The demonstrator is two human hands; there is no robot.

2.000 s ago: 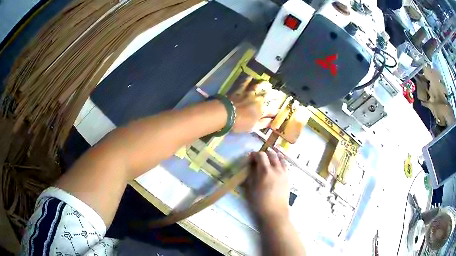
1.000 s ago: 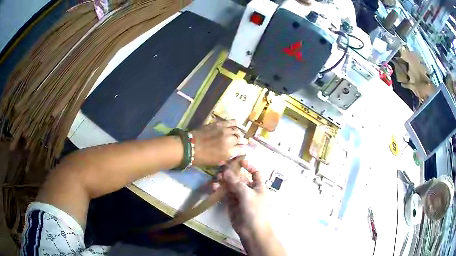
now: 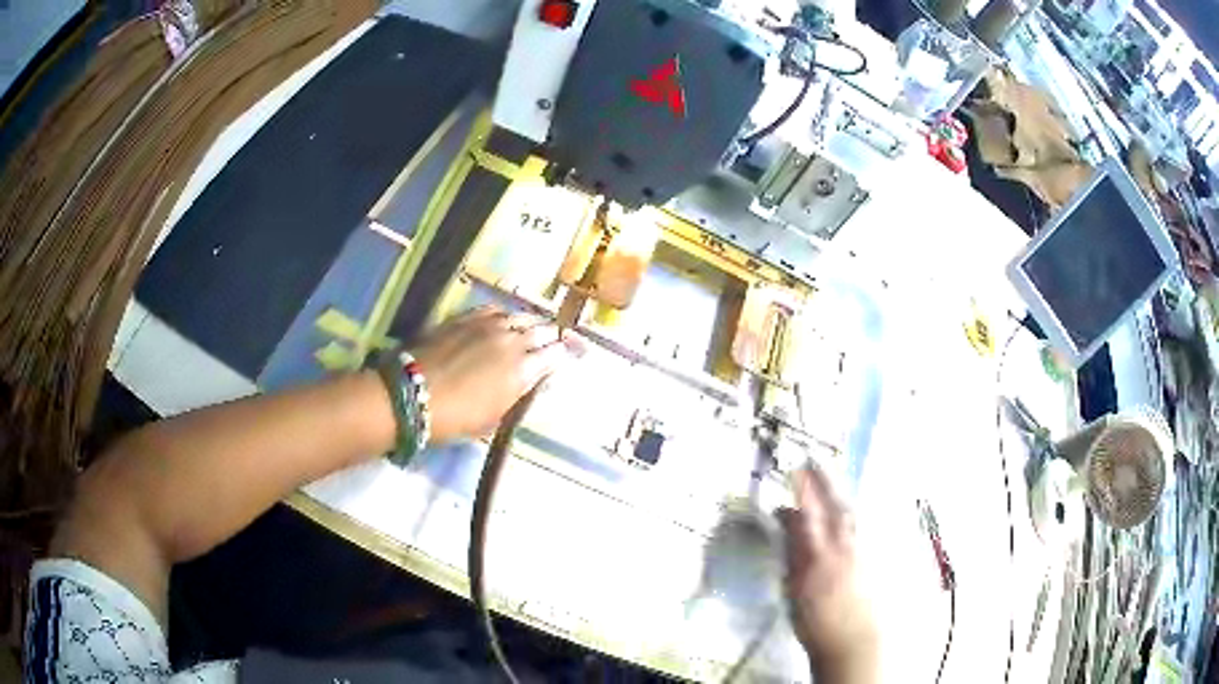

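Observation:
A narrow brown strap (image 3: 484,515) runs from my left hand down past the table's front edge. My left hand (image 3: 475,374) pinches its upper part just in front of the yellow-gold clamp frame (image 3: 702,250). A brown strip end shows at the clamp's left window, beyond my fingertips. My right hand (image 3: 822,555) is blurred, right of the strap, low over the pale bed. A grey-white blur lies beside its fingers, and I cannot tell whether it holds anything. The dark grey machine head (image 3: 655,114) stands above the clamp, with the needle area lit warmly.
A large strap bundle (image 3: 80,227) lies at left beside a dark grey mat (image 3: 314,174). A control screen (image 3: 1096,261) and small fan (image 3: 1126,470) stand at right. Red-handled snips (image 3: 940,548) and a yellow item (image 3: 980,334) lie on the table at right.
My right hand has left the strap beside my left hand and moved right. My left hand stays by the clamp. The strap now hangs in a steeper curve. The view has shifted right.

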